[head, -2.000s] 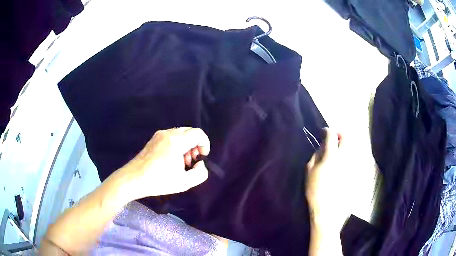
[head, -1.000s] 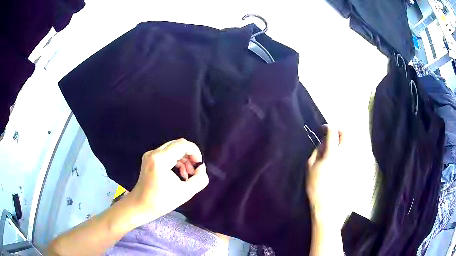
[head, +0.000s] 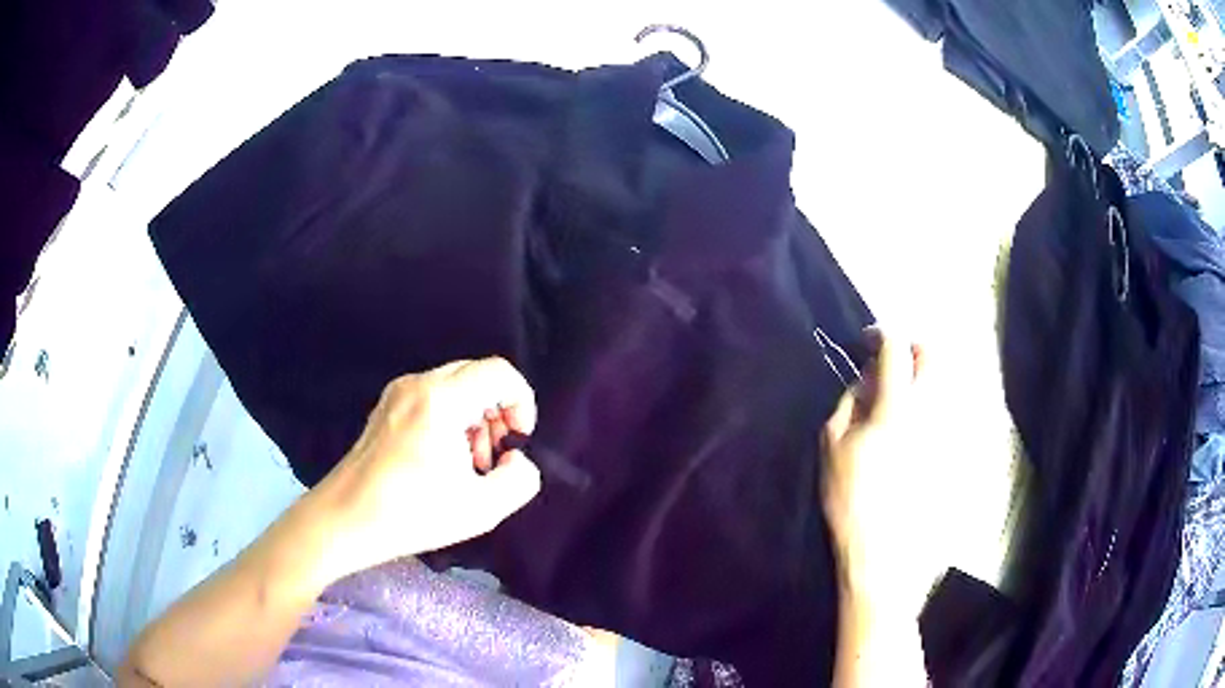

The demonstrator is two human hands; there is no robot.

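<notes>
A dark purple-black jacket (head: 403,242) lies spread on the white tabletop (head: 927,202). A dark curved hanger hook (head: 683,47) rises at its collar, with a grey shoulder piece inside the neck. My left hand (head: 464,444) pinches dark cloth of the jacket at its lower middle, fingers curled. My right hand (head: 873,430) is at the jacket's right edge and holds a thin silvery V-shaped wire tool (head: 836,355) between thumb and fingers, its tip pointing up and left over the cloth. Buttons cannot be made out.
Black garments (head: 1102,403) with thin hanger hooks lie at the right, beside blue-grey cloth (head: 1182,255). Folded dark cloth (head: 1028,61) is at the far right. Dark cloth (head: 81,81) hangs at upper left. My lilac clothing (head: 430,632) is below the jacket's edge.
The jacket's collar and hanger hook have shifted slightly left and up. My left hand has moved down and slightly left over two seconds, still pinching cloth. My right hand has barely moved.
</notes>
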